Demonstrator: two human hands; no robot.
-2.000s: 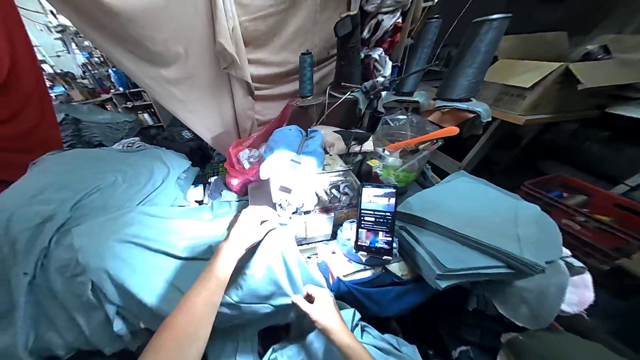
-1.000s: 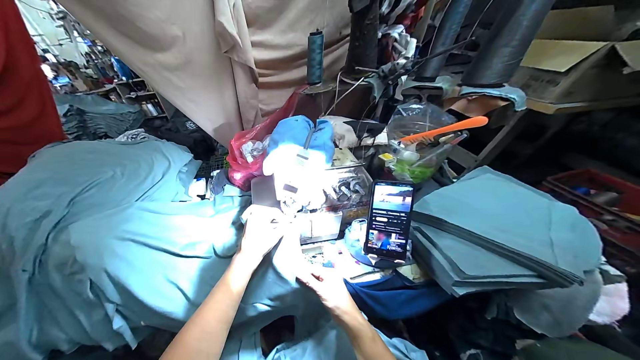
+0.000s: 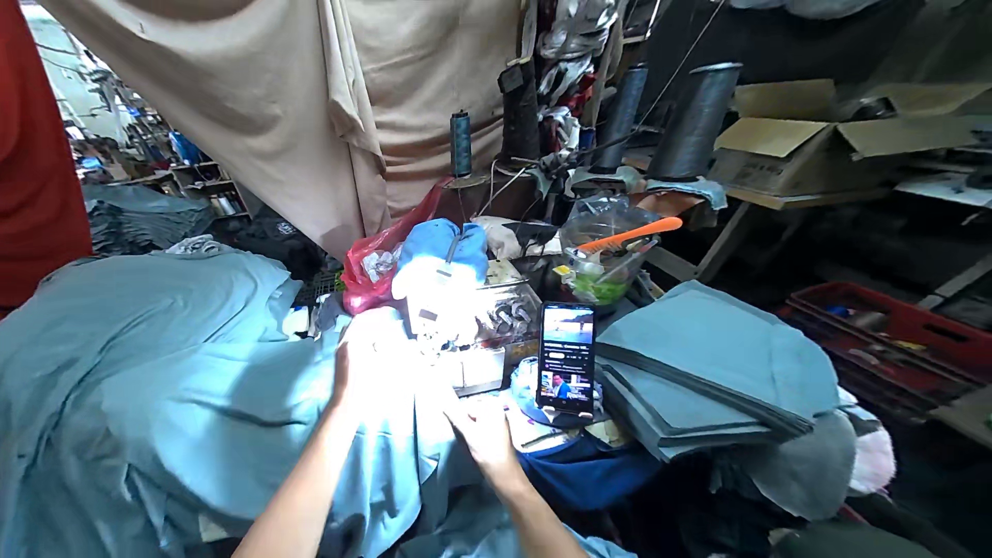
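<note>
Light blue-grey fabric (image 3: 387,465) hangs below a brightly lit sewing machine (image 3: 442,298), whose head is partly wrapped in blue cloth. My left hand (image 3: 376,353) lies on the fabric just left of the needle area; glare hides its fingertips. Lower and to the right, my right hand (image 3: 482,434) holds the fabric's edge between thumb and fingers. A smartphone (image 3: 566,356) with a lit screen stands upright on a small stand, right of the machine. Glare washes out the needle and presser foot.
Large heaps of the same fabric (image 3: 139,372) cover the left side. Stacked cut panels (image 3: 721,356) lie at right. Behind are a clear plastic bag (image 3: 601,256) with an orange handle (image 3: 632,235), a red bag (image 3: 372,267), thread cones (image 3: 460,145), a cardboard box (image 3: 783,155) and a red crate (image 3: 891,325).
My right hand has moved up toward the machine along the fabric since the earliest frame. My left hand stays beside the needle area.
</note>
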